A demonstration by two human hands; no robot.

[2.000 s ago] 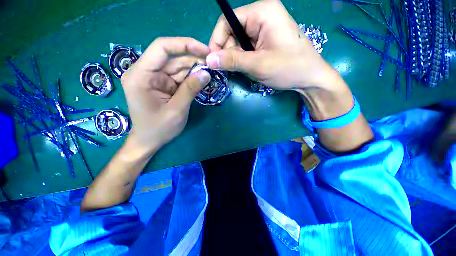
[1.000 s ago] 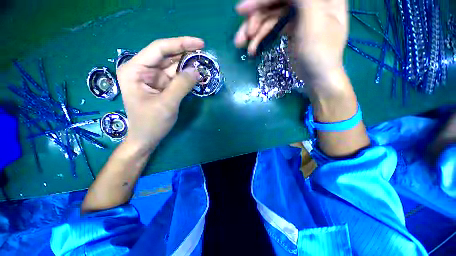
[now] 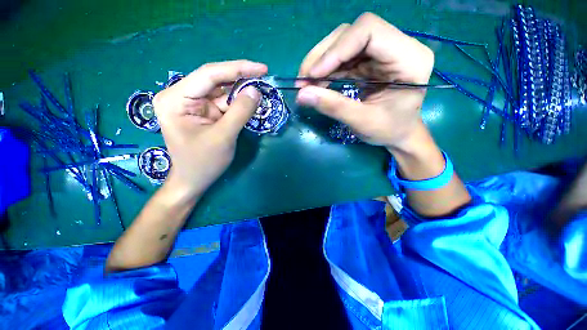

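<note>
My left hand (image 3: 203, 119) holds a round silver-and-dark housing (image 3: 269, 111) near the middle, its thumb on the housing's left part. My right hand (image 3: 380, 80) holds slim black tweezers (image 3: 399, 84) between thumb and fingers. The tweezers lie nearly level, and their tips reach the upper part of the housing. A small bright bit shows at the tips; I cannot tell what it is. A heap of small silver metal parts (image 3: 341, 133) lies partly hidden under my right hand. Other housings (image 3: 155, 164) lie left of my left hand.
Thin dark strips (image 3: 77, 145) lie crosswise at the left on the green surface (image 3: 270, 184). More strips (image 3: 473, 97) and ribbed part rows (image 3: 540, 77) lie at the right. A blue bin (image 3: 13, 167) stands at the far left. A blurred person's sleeve (image 3: 573, 242) shows at the right edge.
My right hand went from the housing to the parts heap, then came back, and the tweezers now lie level at the housing. My left hand has kept its hold on the housing.
</note>
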